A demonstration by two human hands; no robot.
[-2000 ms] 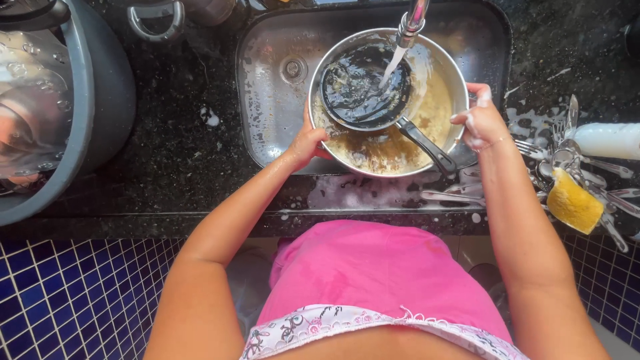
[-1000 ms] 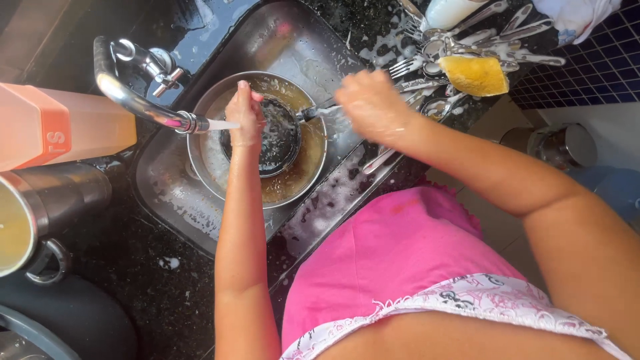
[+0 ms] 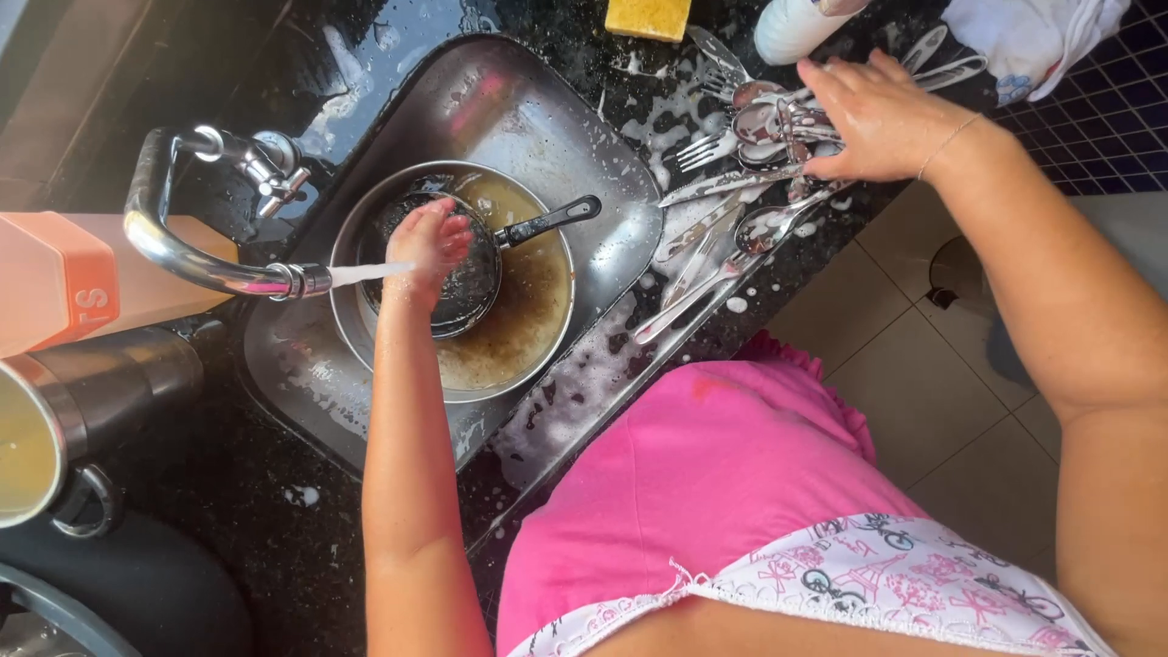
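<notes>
Water runs from the chrome faucet (image 3: 219,265) onto my left hand (image 3: 427,251), which is held with fingers apart above a small black frying pan (image 3: 470,297). That pan sits inside a larger round metal pan (image 3: 538,319) of brownish water, in the steel sink (image 3: 584,137). My right hand (image 3: 876,119) is spread over a soapy heap of forks, spoons and knives (image 3: 766,128) on the counter; whether its palm touches them is hidden. A yellow sponge (image 3: 648,16) lies at the top, near the cutlery.
A white bottle (image 3: 803,27) and a white cloth (image 3: 1040,36) are beyond the cutlery. Left of the sink are an orange-pink container (image 3: 109,274), a metal pot (image 3: 128,374) and a grey tub's rim (image 3: 73,607). Suds cover the dark stone counter's front edge (image 3: 584,411).
My right hand has moved over to the cutlery. The yellow sponge, on top of the cutlery before, now lies farther back on the counter. My left hand remains under the water.
</notes>
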